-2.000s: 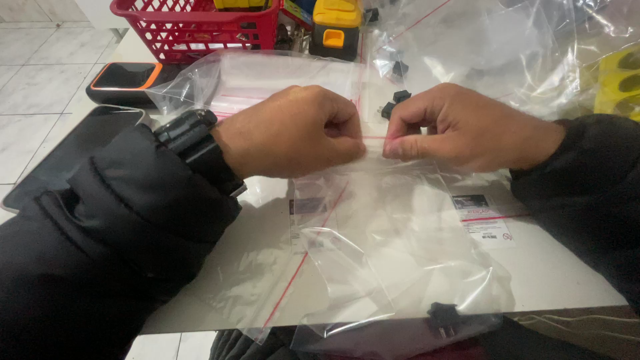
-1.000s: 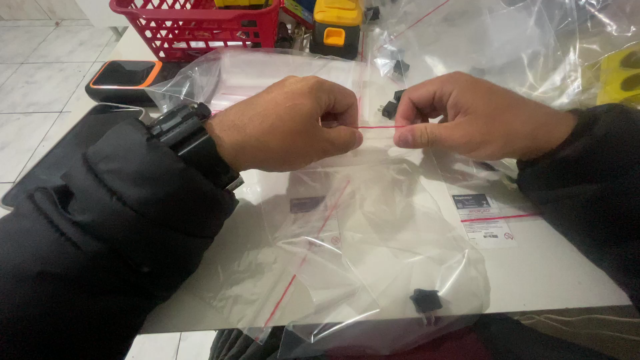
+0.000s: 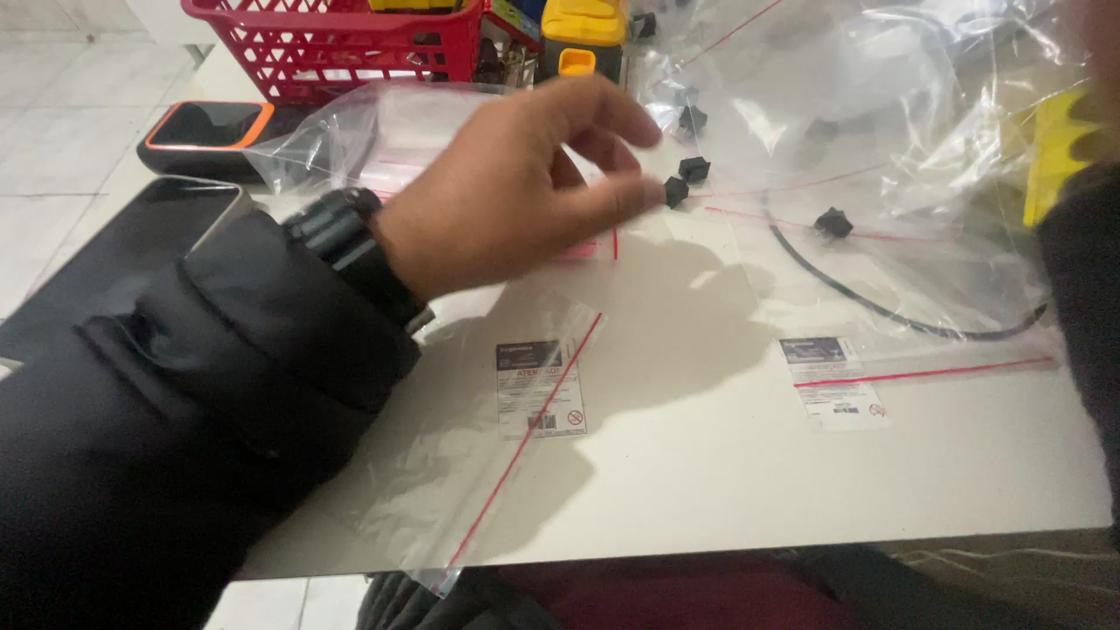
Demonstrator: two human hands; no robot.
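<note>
My left hand (image 3: 534,179) is raised over the white table (image 3: 682,472), its thumb and fingers apart with nothing between them. Just past its fingertips lie small black plastic knobs (image 3: 694,169). Below it a clear zip bag with a red seal line (image 3: 525,446) lies flat, overlapping a printed label (image 3: 535,411). At the right edge only a dark sleeve (image 3: 1081,289) and a blurred part of my right arm show; the right hand itself is out of sight. Large clear bags (image 3: 875,114) lie at the upper right, with a black cable (image 3: 875,306) and another knob (image 3: 833,223).
A red plastic basket (image 3: 350,44) stands at the back, beside a yellow and black tool battery or case (image 3: 582,35). At the left are an orange-rimmed black device (image 3: 210,131) and a dark tablet-like slab (image 3: 114,254). Another printed label (image 3: 836,407) lies under a bag's red seal.
The clear bag with a black knob in it, held between both hands before, has left the middle. My left hand has let go and opened; my right hand has moved off to the right.
</note>
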